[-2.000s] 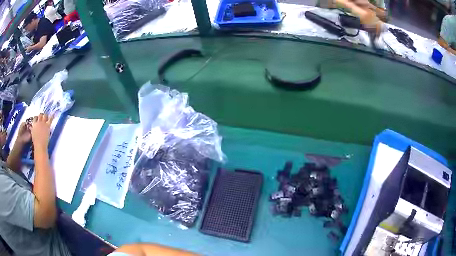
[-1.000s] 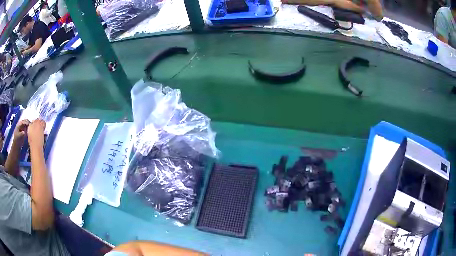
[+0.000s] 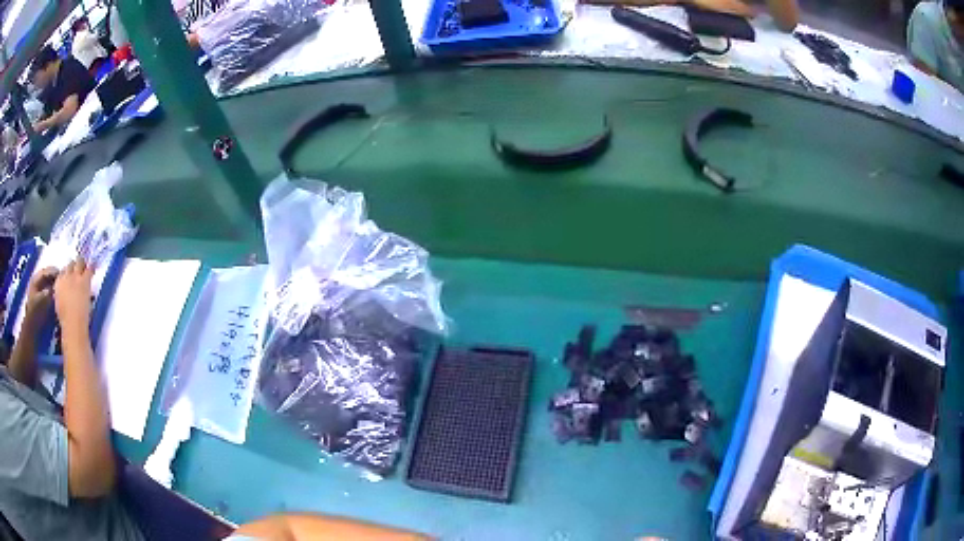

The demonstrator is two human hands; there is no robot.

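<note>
Neither of my hands shows clearly. Only my left forearm shows at the bottom edge, its hand cut off by the picture's edge. A tiny sliver of skin shows at the bottom edge further right, too small to tell what it is. Nearest in front of me, a loose heap of small black plastic pieces lies on the green mat. Left of it lies a black parts tray with a fine grid. A clear poly bag full of black pieces touches or nearly touches the tray's left side.
A white screw feeder sits in a blue bin at right. A labelled bag and white sheet lie left, beside a seated person. Beyond, curved black headbands lie on the green conveyor belt.
The headbands have shifted left along the belt, and more have come into view at right. The whole view has shifted slightly. The heap, tray and bag look unchanged.
</note>
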